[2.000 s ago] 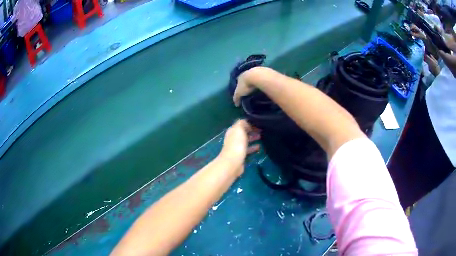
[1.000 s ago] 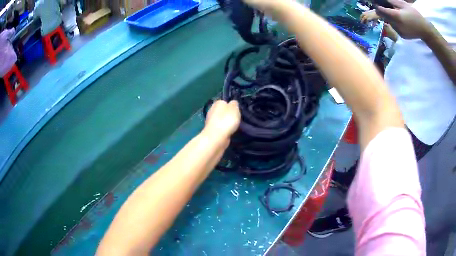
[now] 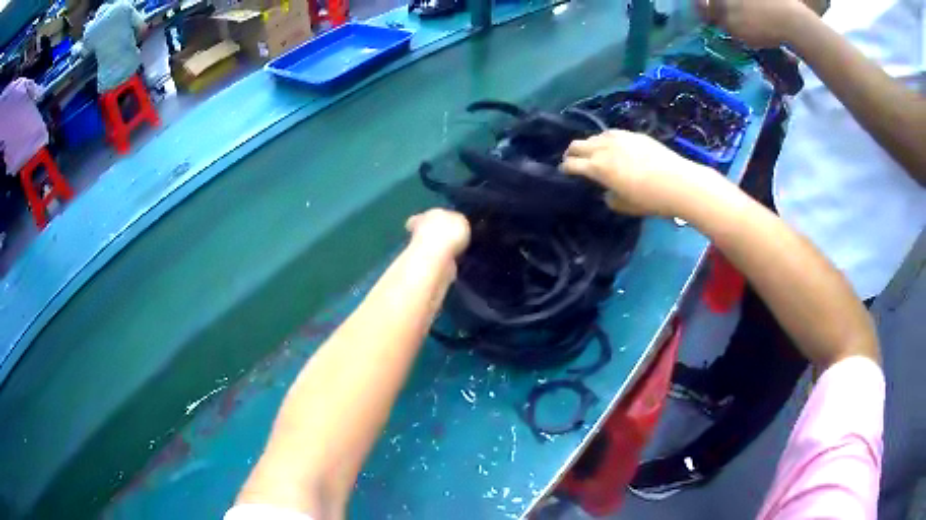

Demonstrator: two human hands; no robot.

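Note:
A tall tangled pile of black headbands (image 3: 528,274) stands on the blue-green bench. Its upper bands are blurred and lie loosely over the top. My right hand (image 3: 619,173) is at the upper right of the pile with its fingers on black headbands. My left hand (image 3: 443,236) is at the pile's left side, fingers curled against it; whether it grips a band is hidden. A small black ring-shaped yoke (image 3: 557,408) lies on the bench in front of the pile.
The green conveyor belt (image 3: 254,244) runs along the left. An empty blue tray (image 3: 342,53) sits beyond it. A blue tray with black parts (image 3: 726,120) stands behind the pile. Another person's arm (image 3: 863,91) is at upper right. Red stools (image 3: 128,112) and people are at far left.
My right hand has come back from beyond the top edge to the pile, bringing black headbands onto its top. The second stack behind is now covered from view. My left hand stays at the pile's left side.

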